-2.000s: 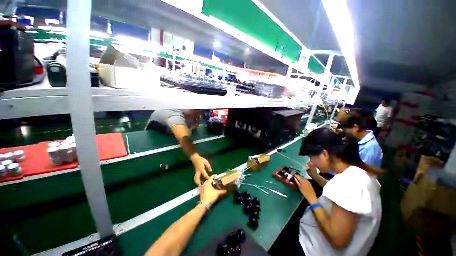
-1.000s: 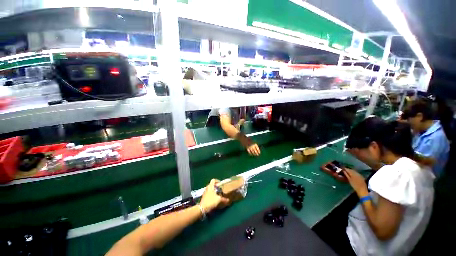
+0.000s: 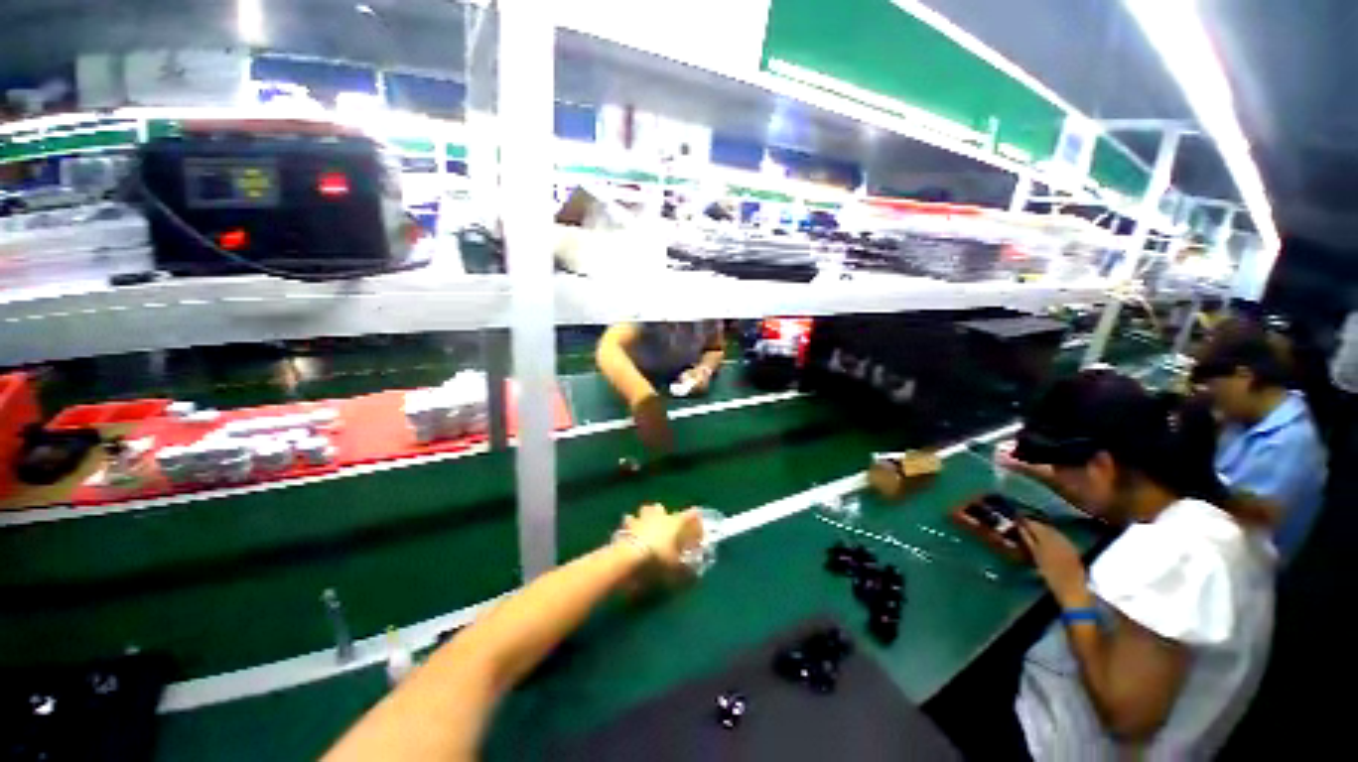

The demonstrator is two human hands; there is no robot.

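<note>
My left hand reaches in from the lower left, past the white post. It is closed around the small brown carton, which is mostly hidden by the hand. Clear crinkled plastic shows at its far side. Both are at the white bench strip. My right hand is not in view. Loose glossy black housings lie in a pile on the green bench. More housings and a single one lie on the black mat.
The white post stands left of my hand. A black tray is at the lower left, with a small white bottle near my forearm. Another carton lies farther along the strip. A person in white works at the right; another person is opposite.
The view has swung left. My left hand and the carton have shifted slightly farther along the strip since a second ago. The opposite person's hand has drawn back from near mine.
</note>
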